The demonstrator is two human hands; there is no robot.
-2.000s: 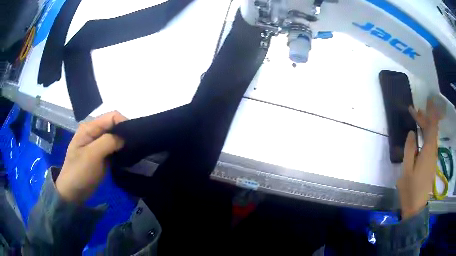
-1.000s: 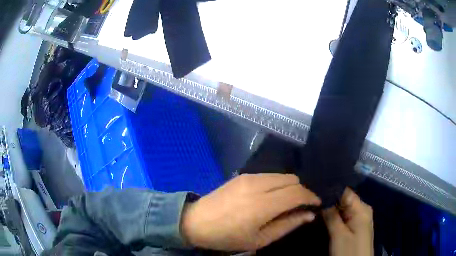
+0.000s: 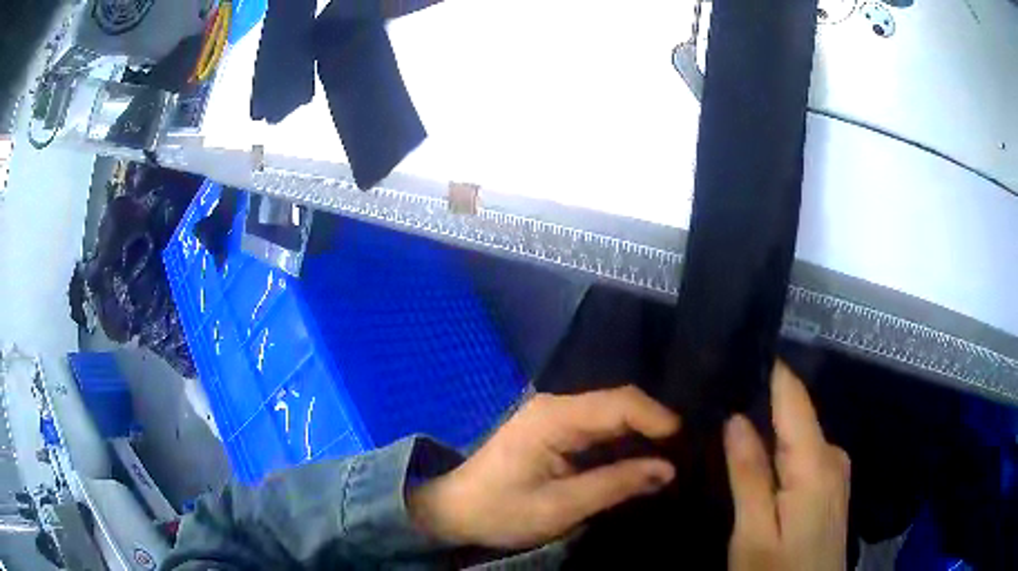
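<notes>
A long dark band (image 3: 748,167) runs from the top of the view down over the table's front edge. My left hand (image 3: 547,468) is at its lower left side, with thumb and fingers on the dark cloth. My right hand (image 3: 793,480) is at its lower right side and holds the cloth between thumb and fingers. Below the table edge the band merges with a dark garment body (image 3: 603,346), and the fingertips' exact hold is hard to see against it. The needle and presser foot are out of view.
Dark cut pieces (image 3: 368,100) lie on the table at the upper left. A ruler tape (image 3: 558,240) runs along the front edge. A blue bin (image 3: 268,346) stands below it at the left. A dark plastic-like bundle (image 3: 134,268) lies farther left. Yellow loops (image 3: 210,42) show at the upper left.
My left hand has left the cut pieces' side and my right hand the phone's side; both are now at the band. The view has swung left and down. Since one second ago the band hangs straighter.
</notes>
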